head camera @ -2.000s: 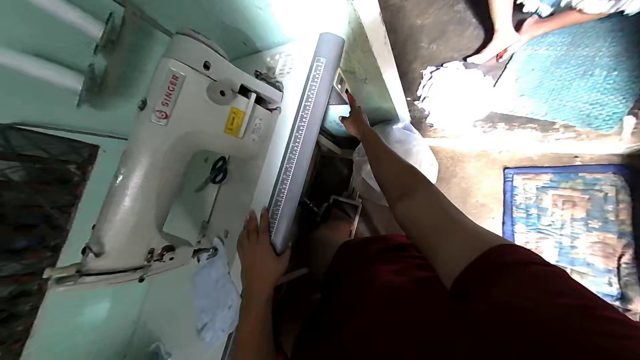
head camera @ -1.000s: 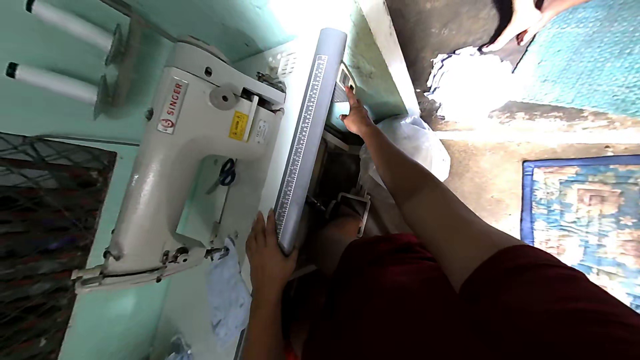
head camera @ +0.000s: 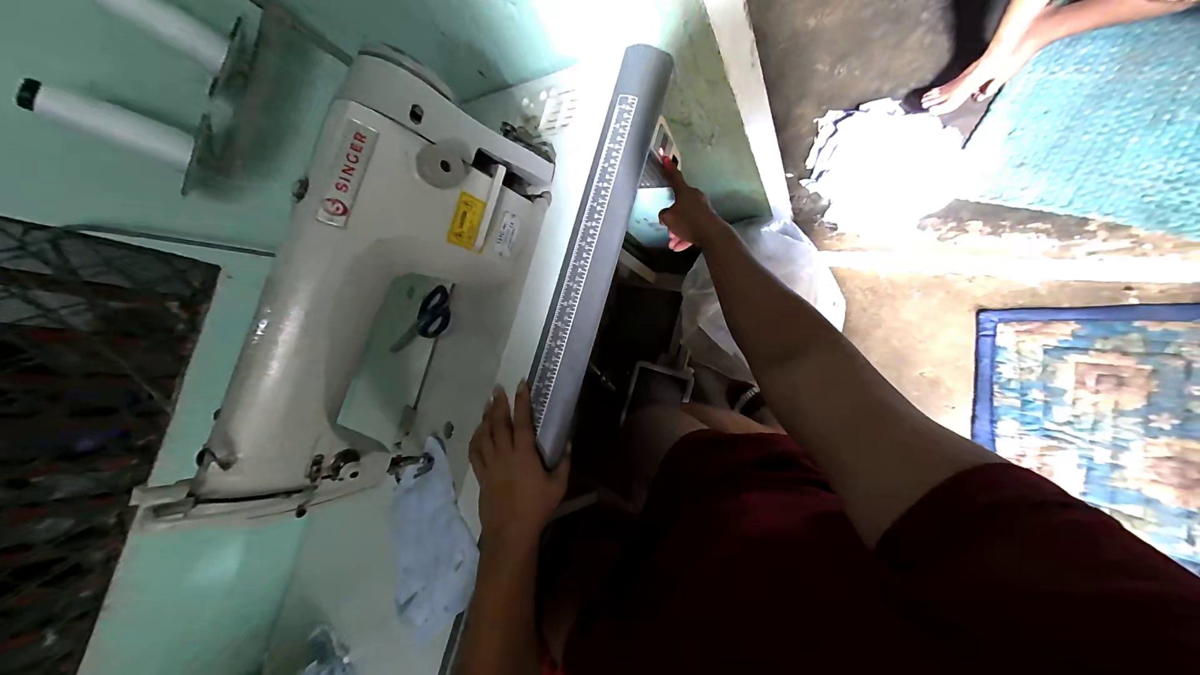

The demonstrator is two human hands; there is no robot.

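A pale Singer sewing machine (head camera: 281, 281) stands on the white sewing table (head camera: 525, 309). My left hand (head camera: 516, 459) lies flat at the near end of the table's rounded grey edge (head camera: 600, 253), which carries a printed ruler scale. Light blue fabric (head camera: 431, 544) lies beside that hand, reaching up to the needle area. My right hand (head camera: 689, 211) is beyond the grey edge, its index finger extended onto a switch box (head camera: 664, 141) below the table. Its other fingers are partly curled, with no object visible in them. Dark-handled scissors (head camera: 433, 312) lie under the machine arm.
White thread cones (head camera: 122, 122) are at the upper left. A translucent plastic bag (head camera: 769, 281) is beside my right forearm. Another person's bare foot (head camera: 966, 86) is near white cloth (head camera: 881, 169) and a turquoise mat (head camera: 1106, 141). A blue-bordered patterned rug (head camera: 1106, 394) lies on the floor.
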